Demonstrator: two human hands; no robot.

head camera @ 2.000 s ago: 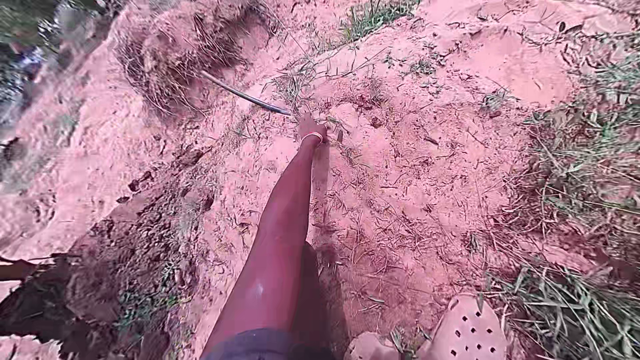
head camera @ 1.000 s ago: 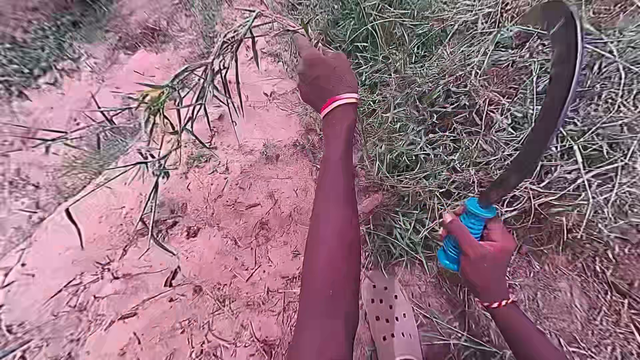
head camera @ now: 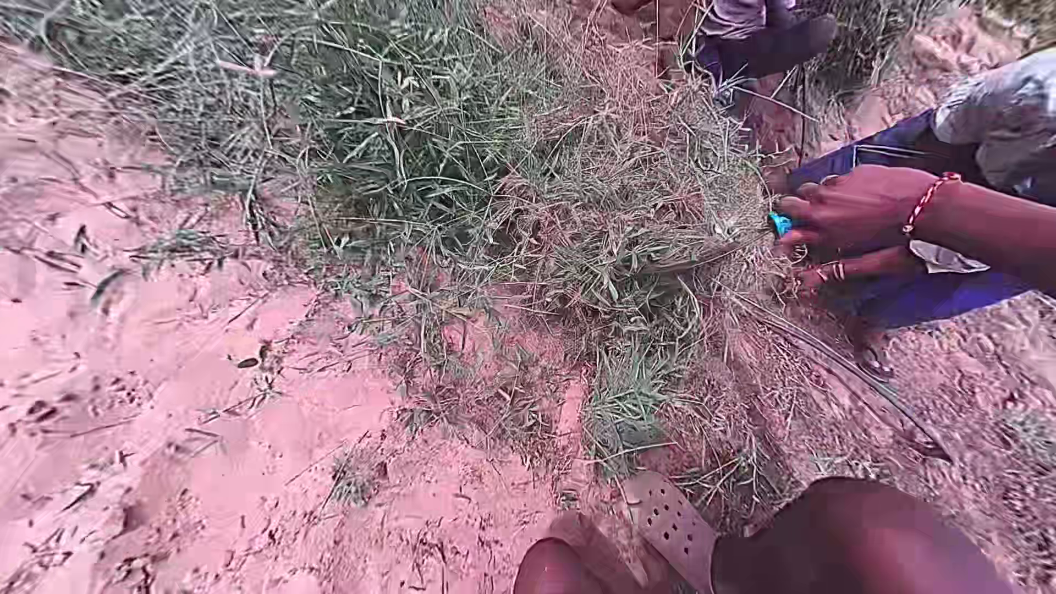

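At the right, my right hand [head camera: 858, 206], with a red-and-white cord bracelet at the wrist, is closed round the blue handle [head camera: 780, 223] of a sickle. Its blade is blurred against the cut grass [head camera: 627, 223] just left of the hand, so its outline is hard to make out. My left hand is out of view. Right below my right hand is a co-worker's hand [head camera: 866, 268]; what it holds cannot be told.
A co-worker in blue clothing [head camera: 949, 297] is close at the right, and another person [head camera: 742, 41] is at the top. A long dark curved object [head camera: 850, 363] lies on the soil. My perforated shoe [head camera: 672, 524] is at the bottom. Green grass [head camera: 396, 124] grows at upper left beside pinkish soil [head camera: 272, 429].
The view has swung to the right, bringing co-workers in. One second ago my right hand held the sickle raised; now it is low by the grass. My left hand has left the view.
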